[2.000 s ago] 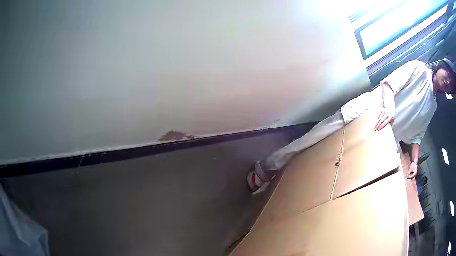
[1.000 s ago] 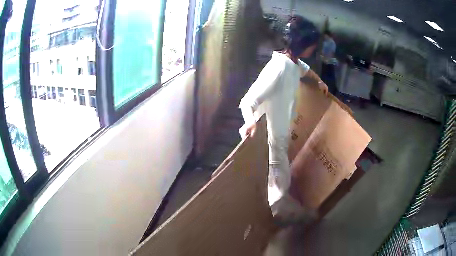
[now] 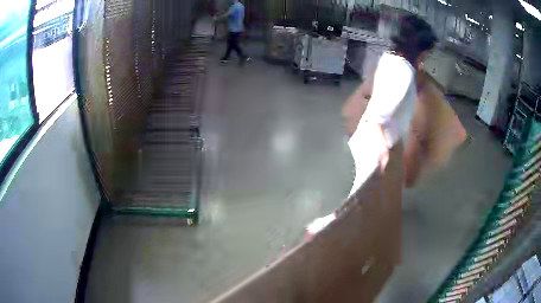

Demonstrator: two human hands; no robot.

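Note:
Neither of my hands is in view. A large brown cardboard sheet (image 3: pixel 338 254) lies nearest in front of me and runs from the bottom edge up to a person in white (image 3: pixel 388 89). One hand of that person is at the sheet's upper edge. More cardboard (image 3: pixel 439 130), lighter and blurred, shows on the person's far side. The person's head is turned away. A white and reddish shoe (image 3: pixel 320 226) shows just beyond the sheet's edge.
A green-framed mesh rack (image 3: pixel 169 177) stands on the left by the windowed wall (image 3: pixel 47 225). Another green rack (image 3: pixel 492 237) is at the right edge. A white cart (image 3: pixel 323 56) and a person in blue (image 3: pixel 235 21) are farther back on the grey floor.
My view has swung from the wall and windows toward the room and is upright again. The person in white has turned away with the cardboard and now appears farther right than one second ago.

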